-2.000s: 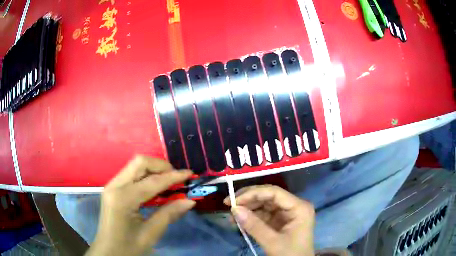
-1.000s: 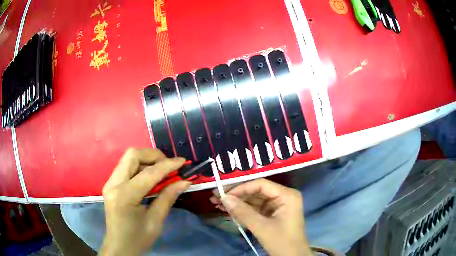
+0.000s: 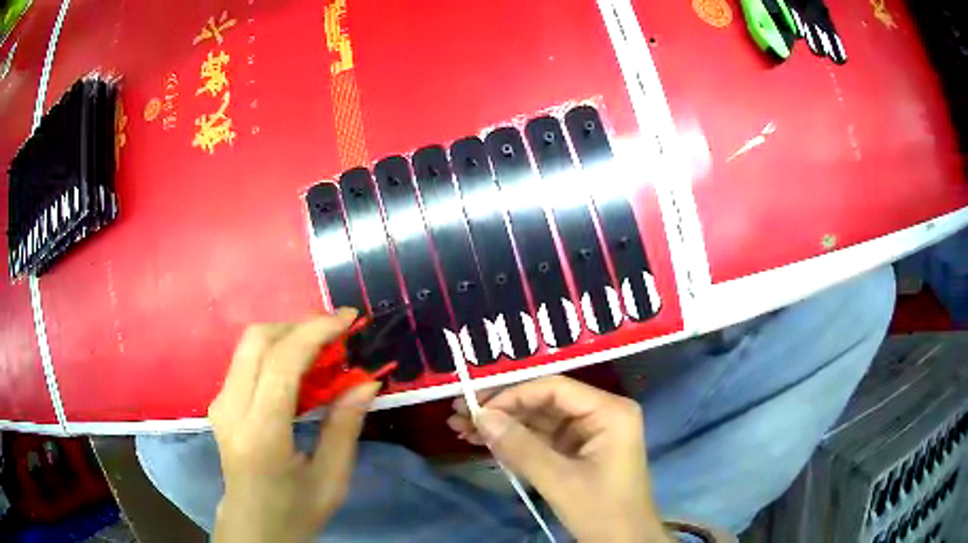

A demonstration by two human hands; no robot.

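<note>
Eight black strip parts (image 3: 483, 228) lie side by side on the red table near its front edge. The five at the right have white tape patches (image 3: 559, 321) on their near ends. My left hand (image 3: 281, 398) holds red-handled snips (image 3: 345, 366), with the dark blades over the near ends of the left strips. My right hand (image 3: 563, 440) pinches a narrow white tape (image 3: 469, 392) between thumb and finger. The tape's far end touches the near end of a strip beside the taped ones; its tail hangs down past my hand.
A stack of black parts (image 3: 66, 180) stands on the table at left. A green and black tool (image 3: 766, 27) lies at top right beside loose black pieces (image 3: 817, 30). A grey tray with black parts (image 3: 902, 467) stands at lower right, beyond my jeans-clad leg.
The snips have moved left, away from the tape. Earlier, the tape end rose from below the table edge onto the strip's near end, where it now stays. The view has shifted slightly.
</note>
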